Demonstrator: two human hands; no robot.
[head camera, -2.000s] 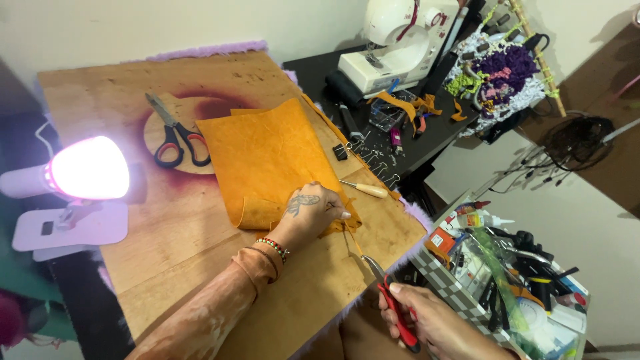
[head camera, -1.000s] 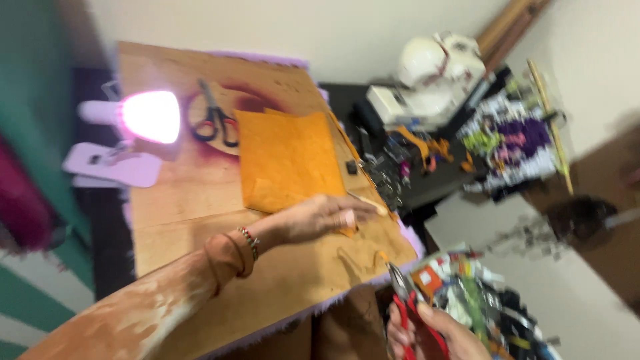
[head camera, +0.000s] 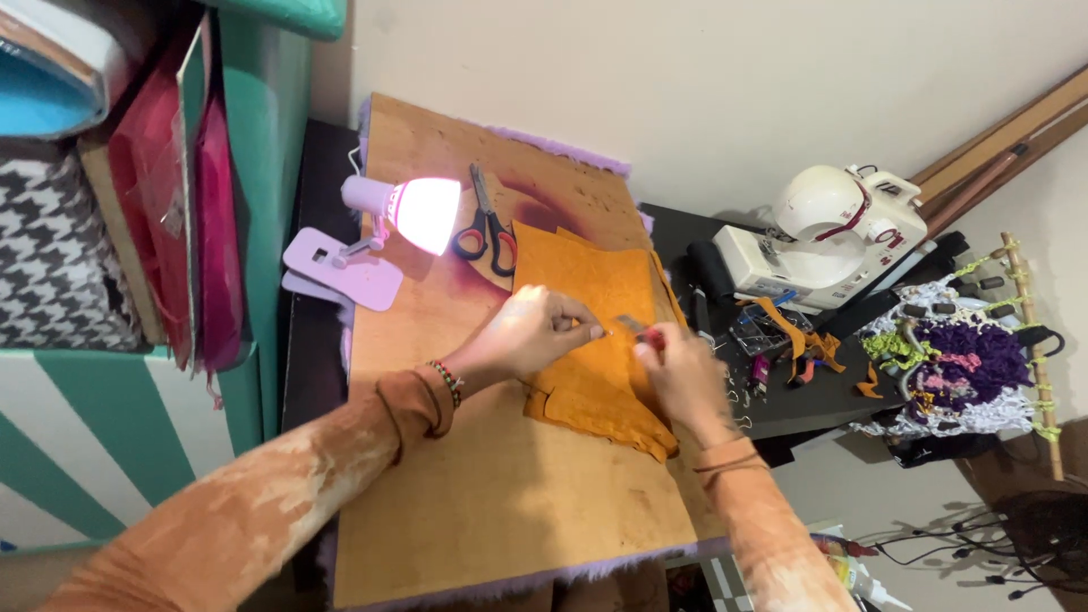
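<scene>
An orange-yellow piece of suede or leather (head camera: 586,272), folded in layers, lies on the wooden board. Over its middle, my left hand (head camera: 548,331) pinches something small, too tiny to make out, between thumb and forefinger. My right hand (head camera: 684,374) is closed around red-handled pliers (head camera: 648,337), whose metal jaws point at the left fingertips. Whether the jaws are parted is not clear. Scissors with black and red handles (head camera: 486,229) rest on the board just beyond the leather's left edge.
A lit lilac clamp lamp (head camera: 365,272) stands at the board's left edge. On the black table to the right are a white sewing machine (head camera: 824,238), orange scraps (head camera: 786,331) and binder clips (head camera: 741,408). Colourful yarn work (head camera: 969,357) hangs further right. A striped green cabinet (head camera: 127,442) is at left.
The pliers in my right hand have moved from the board's near right edge to over the leather. My left hand is now pinching beside them. The view has swung left.
</scene>
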